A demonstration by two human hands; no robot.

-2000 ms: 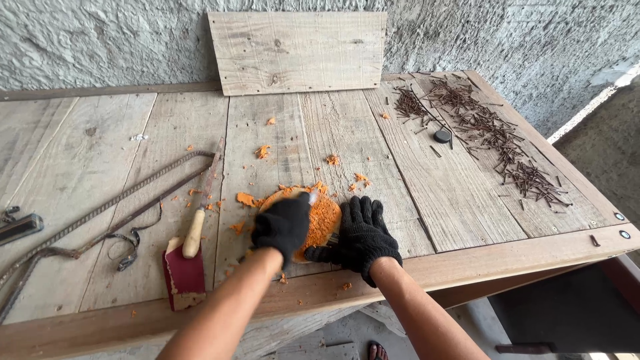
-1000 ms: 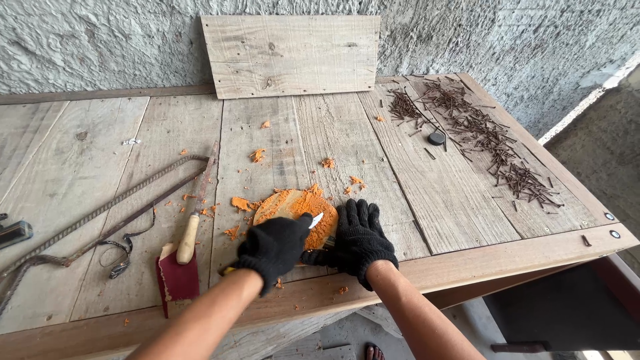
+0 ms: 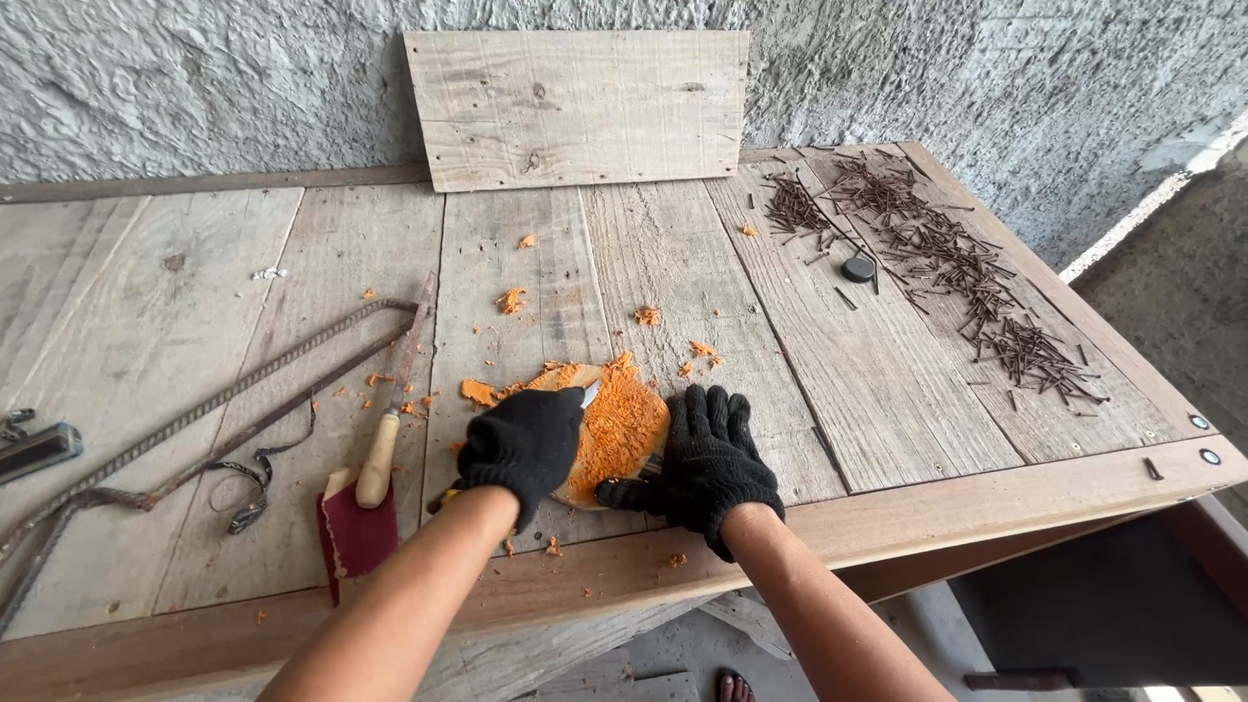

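Observation:
A round wooden piece, coated with rough orange material, lies flat near the front edge of the plank table. My left hand, in a black knitted glove, is closed round a knife with a yellow part at its rear; the blade tip shows over the orange surface. My right hand, gloved alike, rests at the right rim of the piece, thumb across its near edge and fingers spread on the planks. Orange scraps lie about. Left of my hands are a wooden-handled tool and dark red sandpaper.
Rusty nails are heaped at the back right beside a round black cap. A hacksaw-like frame of bent rebar and a thin dark strap lie at left. A wooden board leans on the rough wall.
The left hand with the knife has shifted over the round piece, and the blade tip now sits farther left on it. The right hand stays at the rim.

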